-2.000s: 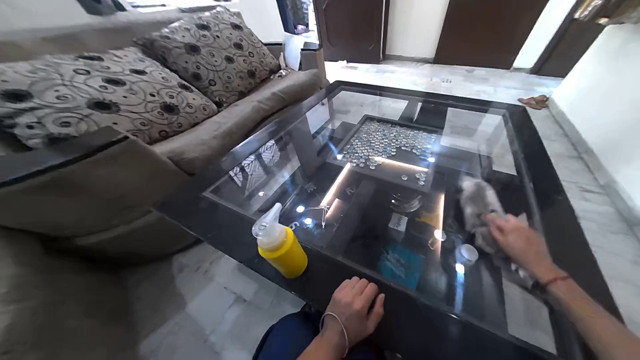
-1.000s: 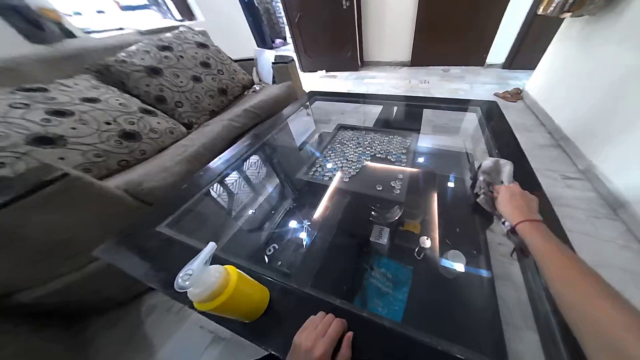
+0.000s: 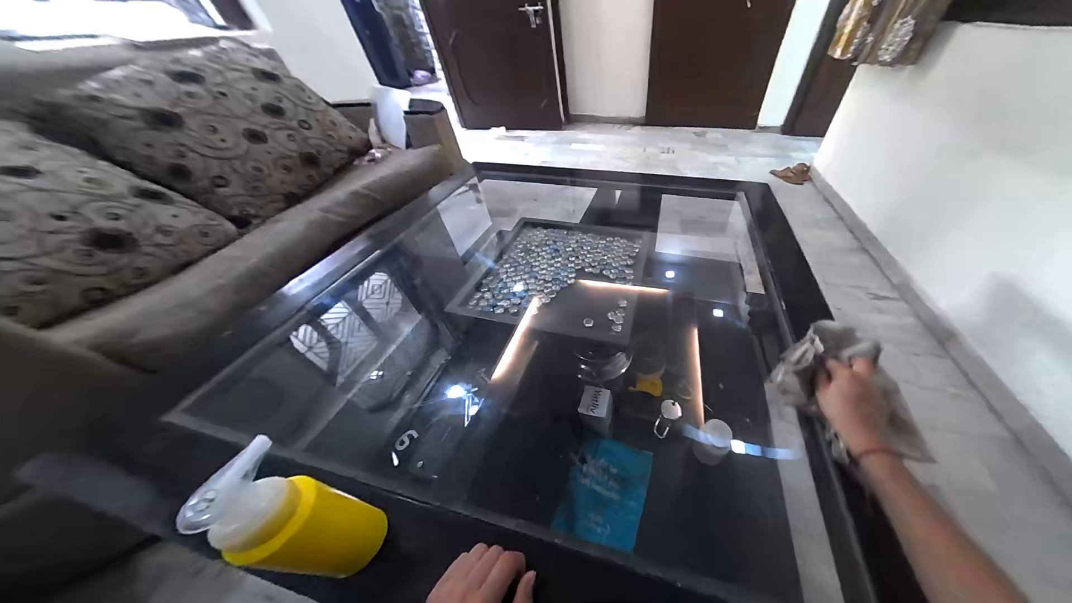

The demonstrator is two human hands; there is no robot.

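Note:
My right hand (image 3: 854, 402) grips a crumpled grey cloth (image 3: 825, 360) at the right edge of the glass-topped black table (image 3: 536, 523); part of the cloth hangs over the side. My left hand (image 3: 481, 576) rests on the near black border with nothing visible in it, only partly in view. Left of it, a yellow bottle (image 3: 322, 528) with a clear pump or nozzle top stands at the near left corner. Seen through the glass are glass pebbles (image 3: 569, 251), a small white box (image 3: 595, 404) and a blue packet (image 3: 607, 494).
A grey sofa (image 3: 335, 201) with patterned cushions (image 3: 218, 126) runs along the table's left side. To the right, a white wall (image 3: 980, 151) stands beyond a strip of tiled floor (image 3: 888, 276). Brown footwear (image 3: 793, 173) lies near that wall, and brown doors (image 3: 502, 67) are at the back.
My right hand and the cloth have moved from over the glass to the table's right edge. My left hand stays at the near border. The view has shifted somewhat.

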